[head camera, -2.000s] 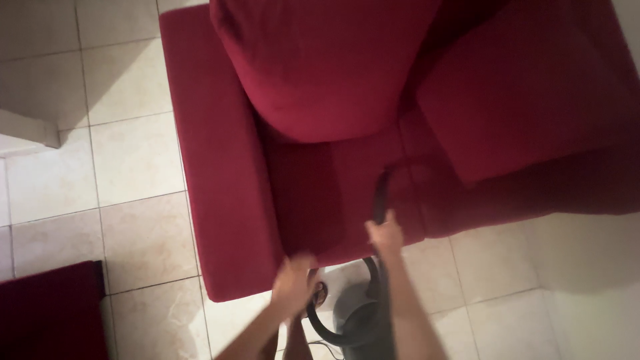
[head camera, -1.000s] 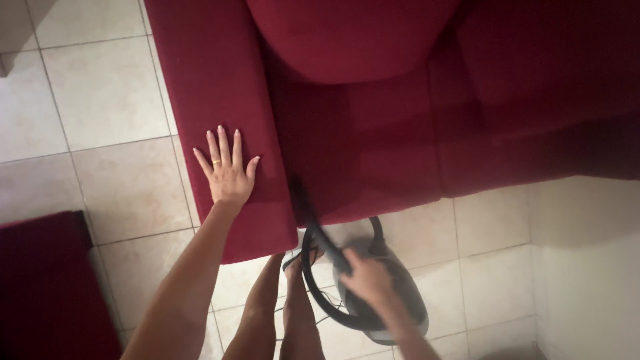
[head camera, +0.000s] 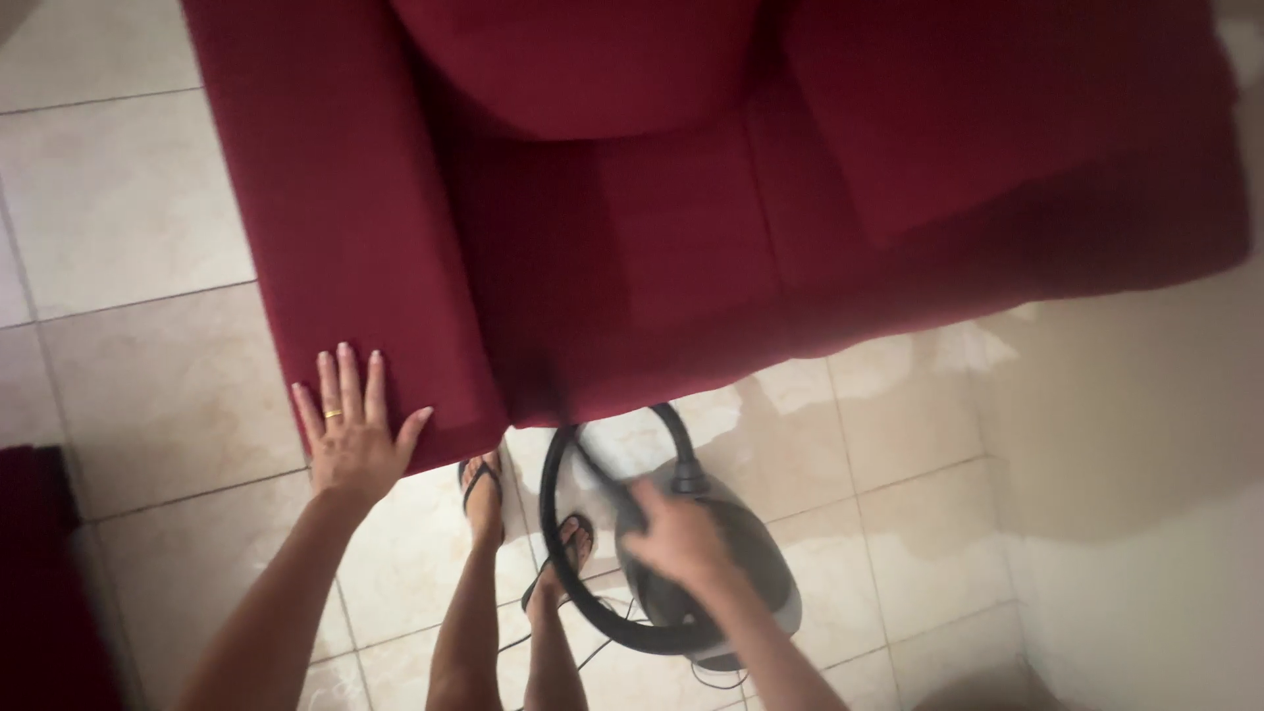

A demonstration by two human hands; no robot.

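Note:
My left hand (head camera: pixel 357 444) lies flat with its fingers spread on the front end of the red sofa's armrest (head camera: pixel 346 247); a ring is on one finger. Lower centre, my right hand (head camera: pixel 673 528), blurred, grips the black handle of a vacuum cleaner hose (head camera: pixel 592 459). The dark nozzle end reaches the front edge of the seat beside the armrest and is too blurred to make out. The hose loops down to the grey canister vacuum cleaner (head camera: pixel 760 558), which stands on the floor under my right forearm.
The red seat cushion (head camera: pixel 612 227) and a large back cushion (head camera: pixel 592 69) are beside the armrest. My feet in flip-flops (head camera: pixel 482 479) stand on the tiled floor (head camera: pixel 415 563), near a thin cable (head camera: pixel 592 652). A pale wall (head camera: pixel 1145 474) rises at the right, dark red furniture (head camera: pixel 39 583) at lower left.
My left hand, blurred near the seat's front two seconds ago, came to lie on the armrest and has since slid toward its front end. The hose handle has moved from over the seat toward the armrest side.

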